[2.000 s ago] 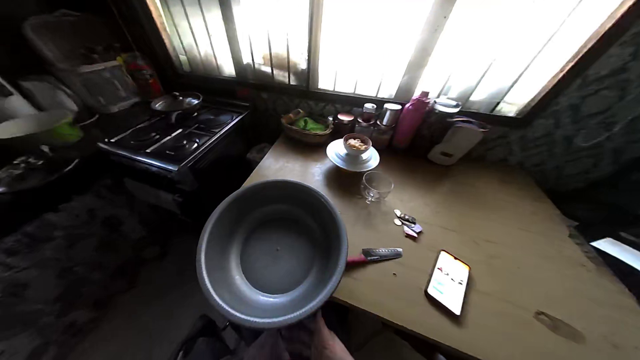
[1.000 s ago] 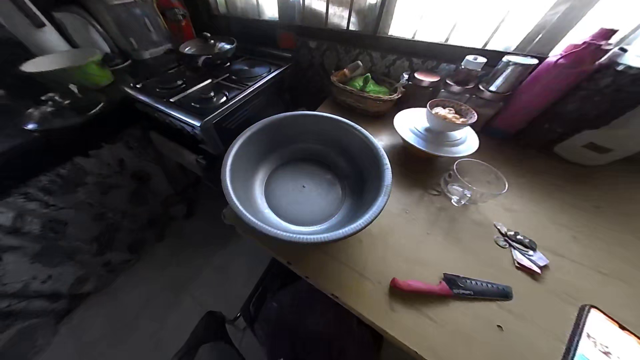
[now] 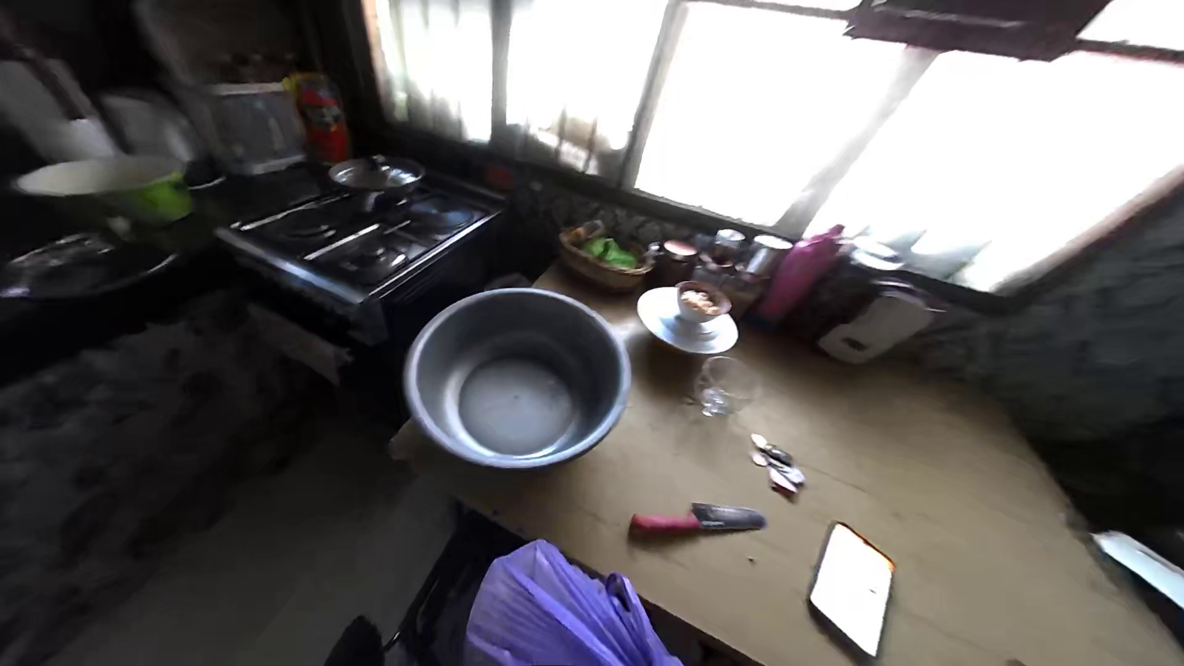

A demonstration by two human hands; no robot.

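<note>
Neither of my hands shows in the head view. A large grey metal basin (image 3: 518, 379) stands at the left end of the wooden table (image 3: 888, 462), and nothing is seen inside it. A purple plastic bag (image 3: 560, 615) is at the bottom edge, in front of the table; what holds or supports it is hidden. The red-handled knife (image 3: 696, 521) lies flat near the front edge, left of a lit phone (image 3: 853, 590). Behind the knife are a clear glass bowl (image 3: 726, 385) and a small pile of loose items (image 3: 777, 464).
A small bowl of food (image 3: 701, 302) rests on a white plate (image 3: 659, 319). Behind are a wicker basket (image 3: 606, 270), jars and a pink bottle (image 3: 803, 273). The gas stove (image 3: 365, 242), with a lidded pan (image 3: 376, 176), stands left. Black chair parts are at the table's front.
The basin, above the table's front edge with a hand under it two seconds ago, now stands on the table's left end. The purple bag has come into view at the bottom. The view has shifted.
</note>
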